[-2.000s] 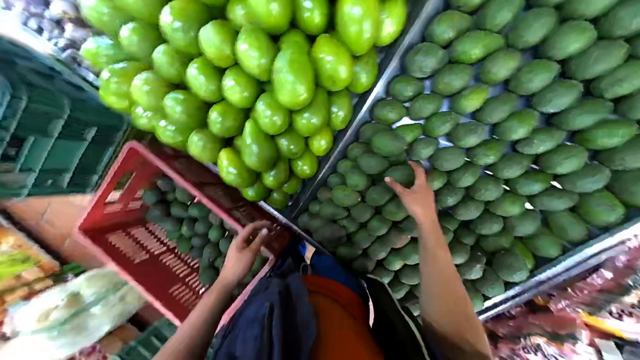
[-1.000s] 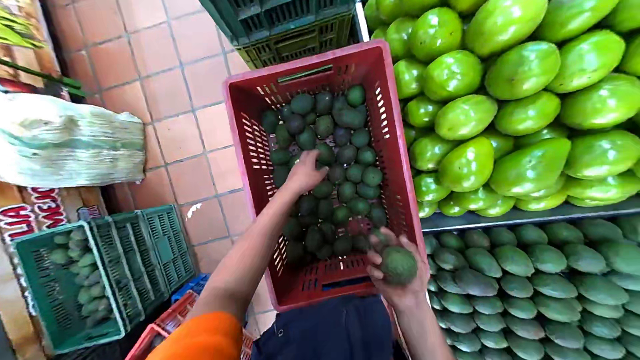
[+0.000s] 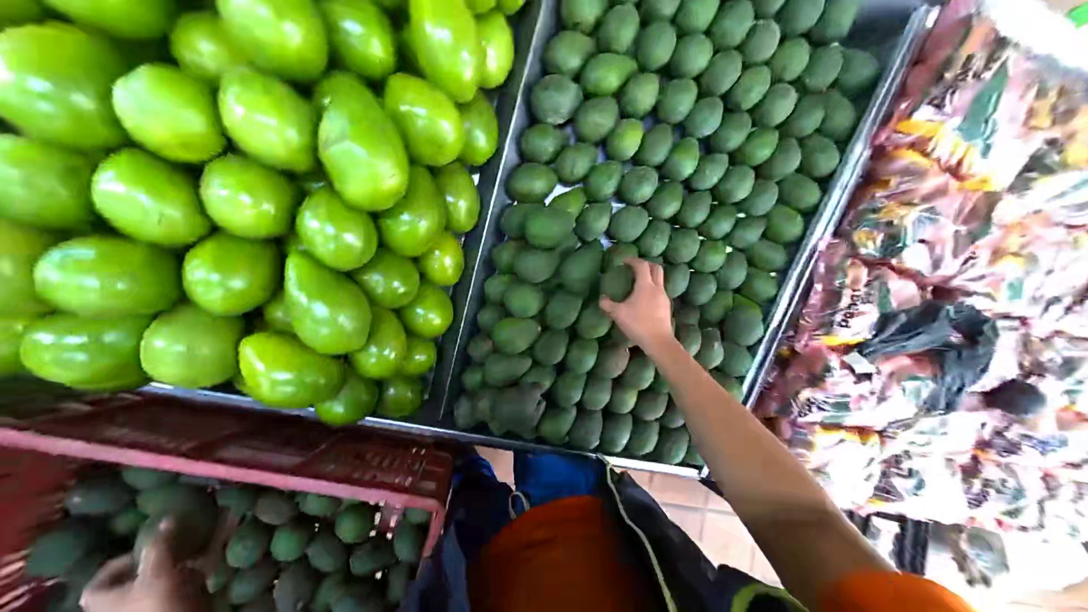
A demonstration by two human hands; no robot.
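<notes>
My right hand [image 3: 642, 302] is over the middle of a display bin of dark green avocados, its fingers around one avocado [image 3: 617, 283] among the laid-out rows [image 3: 680, 204]. At the lower left, my left hand [image 3: 149, 574] is blurred inside a red plastic crate [image 3: 340, 480] of loose avocados [image 3: 293, 540]. It seems to be around a dark avocado [image 3: 183, 518], but the blur hides how firmly its fingers close.
Large glossy green avocados [image 3: 327, 238] are heaped in the bin to the left. A metal divider [image 3: 489, 221] separates the two bins. Beyond the metal edge [image 3: 837, 204] on the right lie many plastic-wrapped packages [image 3: 926, 340]. Floor tiles [image 3: 688, 506] show below the bins.
The view has swung from the crate back to the bins. My right hand, which held an avocado by the crate's edge one second ago, is now over the avocado rows. My left hand remains in the crate.
</notes>
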